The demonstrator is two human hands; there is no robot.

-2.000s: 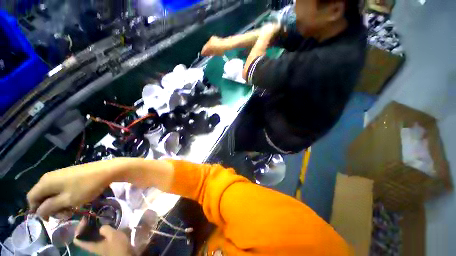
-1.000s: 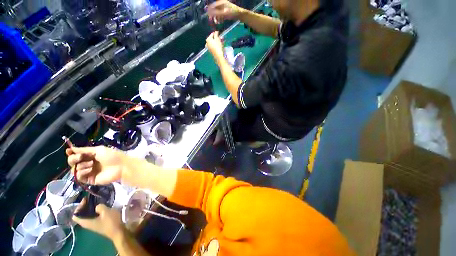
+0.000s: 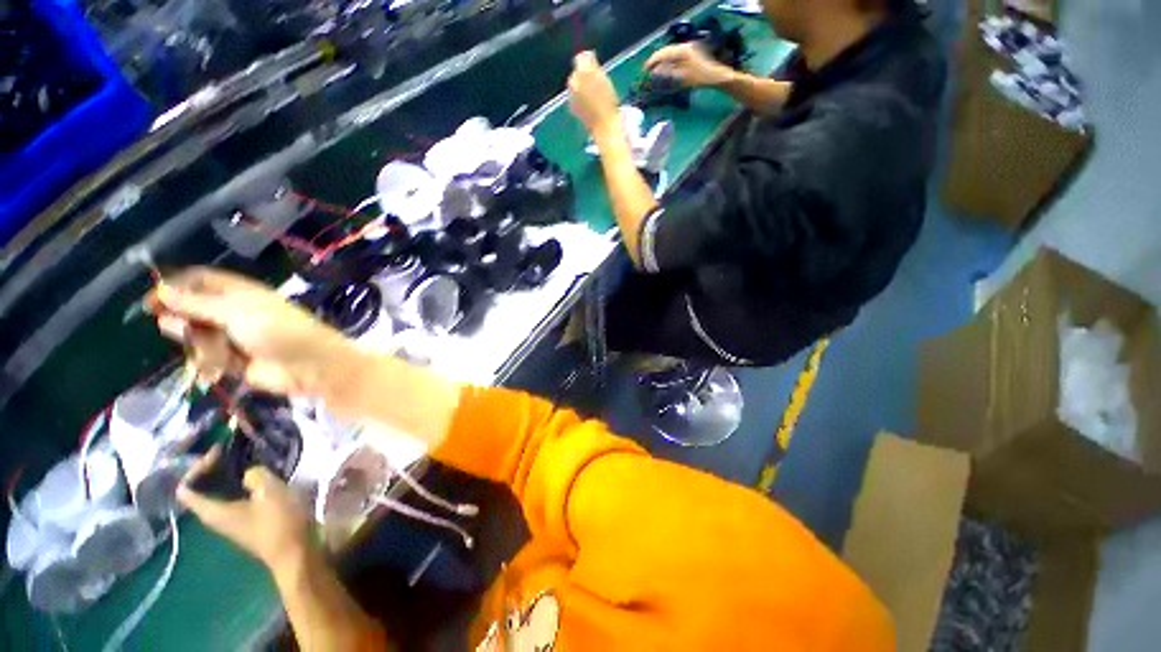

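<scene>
My left hand [image 3: 261, 512] is at the lower left, its fingers around a black housing [image 3: 265, 439]. My right hand [image 3: 236, 334], at the end of the orange sleeve, is raised above it and pinches thin lead wires. A small light plug [image 3: 140, 259] shows blurred past its fingertips. The wires run down towards the black housing; their lower part is partly hidden by my fingers. White housings [image 3: 108, 535] stand in a group left of my left hand. Another white housing [image 3: 354, 487] with white cables [image 3: 433, 507] lies to the right of the black housing.
Further along the green bench [image 3: 77, 318], white cups [image 3: 410, 191] and black housings [image 3: 541, 261] are piled on a white sheet [image 3: 535, 318] with red wires beside them. A seated person in black works beyond. A blue bin [image 3: 96, 140] is upper left; cartons [image 3: 1006, 382] stand right.
My right hand first rises from the white housings with the wires, then moves further up and slightly right. My left hand keeps the black housing. The view shifts, and the other person's hands move.
</scene>
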